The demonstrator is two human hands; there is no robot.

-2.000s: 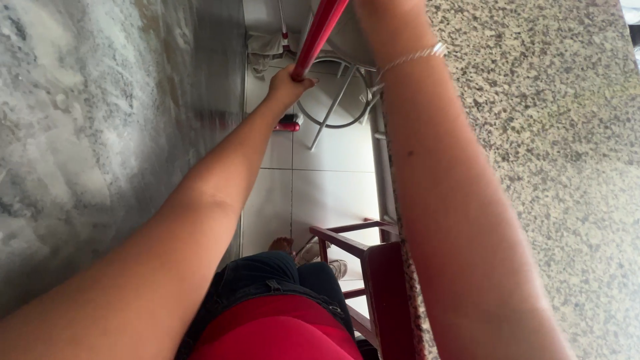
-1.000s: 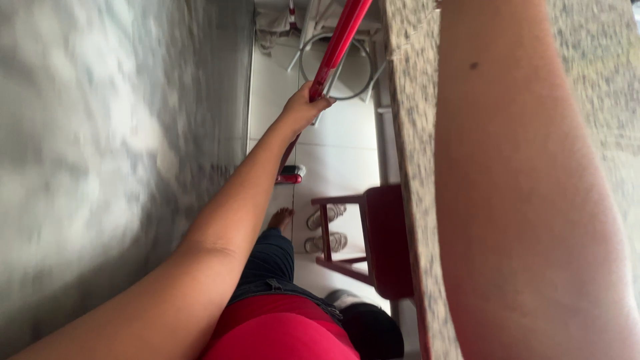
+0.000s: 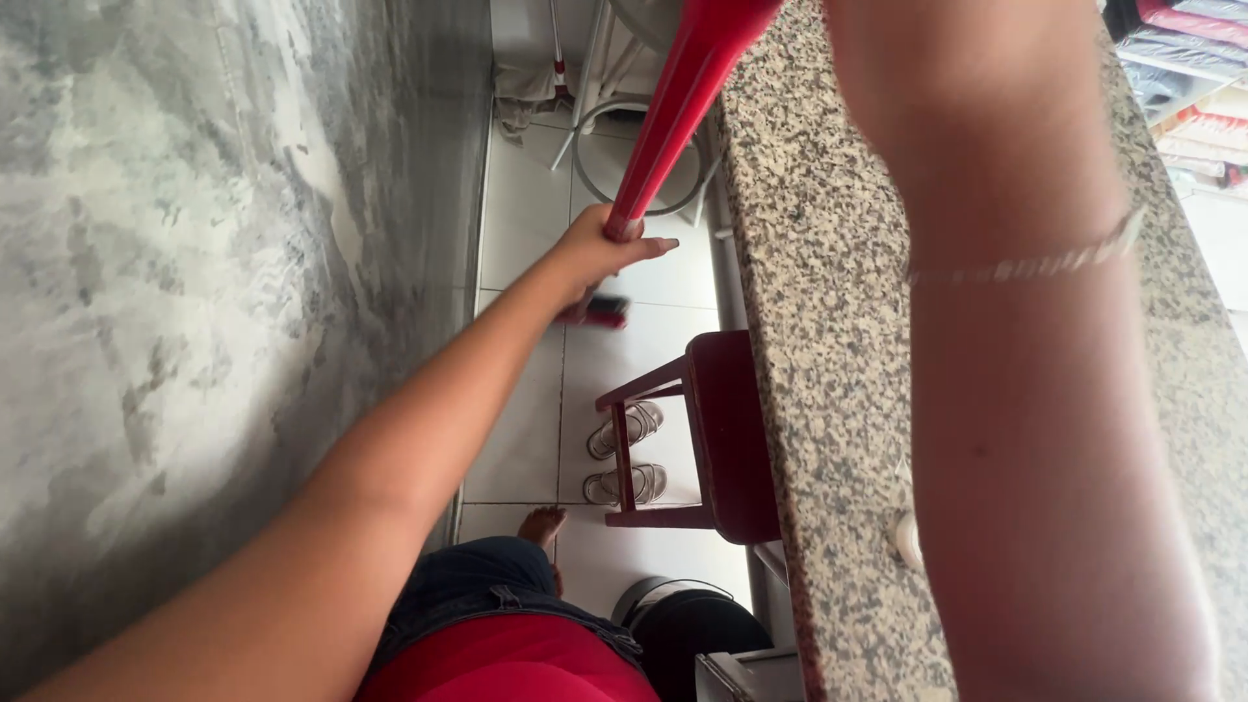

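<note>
My left hand [image 3: 609, 244] is closed around a red pole [image 3: 673, 117], thumb stretched out to the right. The pole slants up to the top edge of the view, and its upper end is cut off. Below the hand, close to the floor, is a blurred red and black head [image 3: 600, 312], probably a broom's or brush's. My right forearm, with a thin bracelet on the wrist, reaches up over the granite counter; the right hand lies beyond the top edge.
A grey marbled wall [image 3: 195, 244] runs along the left, the granite counter [image 3: 809, 292] along the right. On the tiled floor [image 3: 517, 419] stand a dark red stool [image 3: 731, 439], sandals [image 3: 629, 483] and a black bin [image 3: 692, 619]. A metal ring-braced stand [image 3: 580, 161] is farther off.
The view has shifted, and the bin and more of the stool now show. The right hand, partly in sight two seconds ago, is out of view. My left hand still grips the pole.
</note>
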